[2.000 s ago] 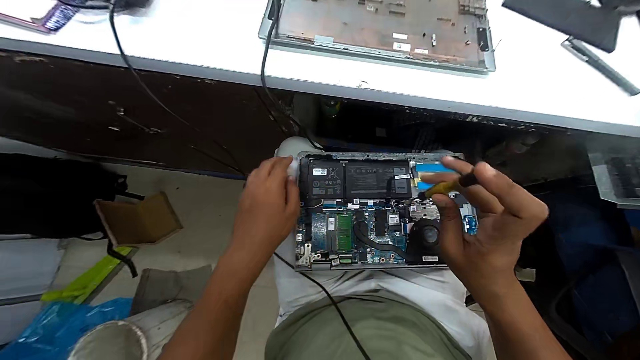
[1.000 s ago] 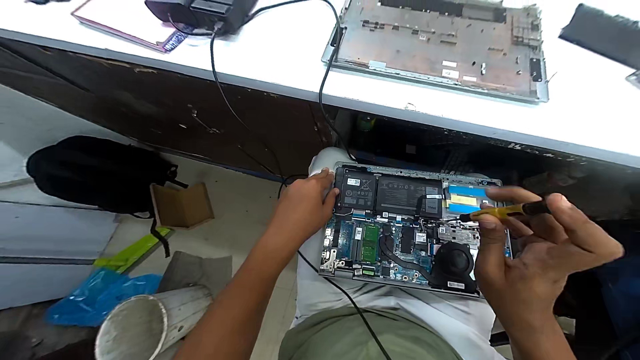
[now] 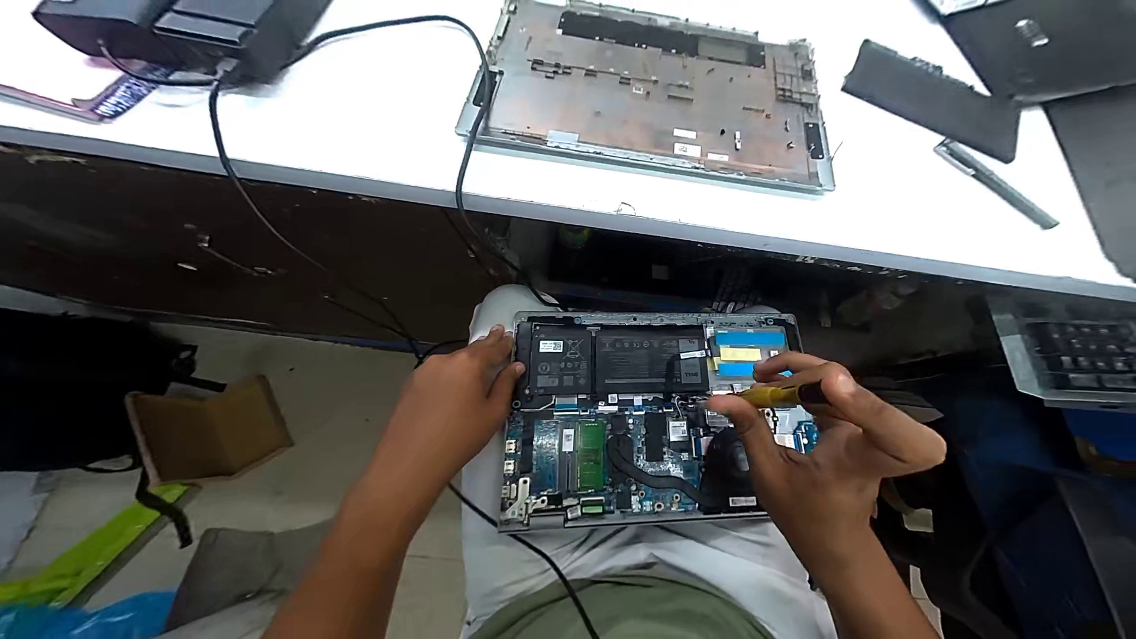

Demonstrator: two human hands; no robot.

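An opened laptop lies on my lap, its inside facing up. Its black battery runs along the far side, with a green memory module and a black fan nearer me. With fingers and thumb, my left hand grips the laptop's left edge. My right hand holds a yellow and black screwdriver, nearly level, over the laptop's right part, below the drive with blue and yellow patches. Fingers hide where the screwdriver's tip ends.
On the white table ahead lie the laptop's bottom cover, a black device with cables, and dark panels at the right. A black cable crosses my lap. A keyboard is at far right, a cardboard piece on the floor.
My right hand still holds the screwdriver, which points more nearly level than two seconds ago. My left hand stays at the laptop's left edge.
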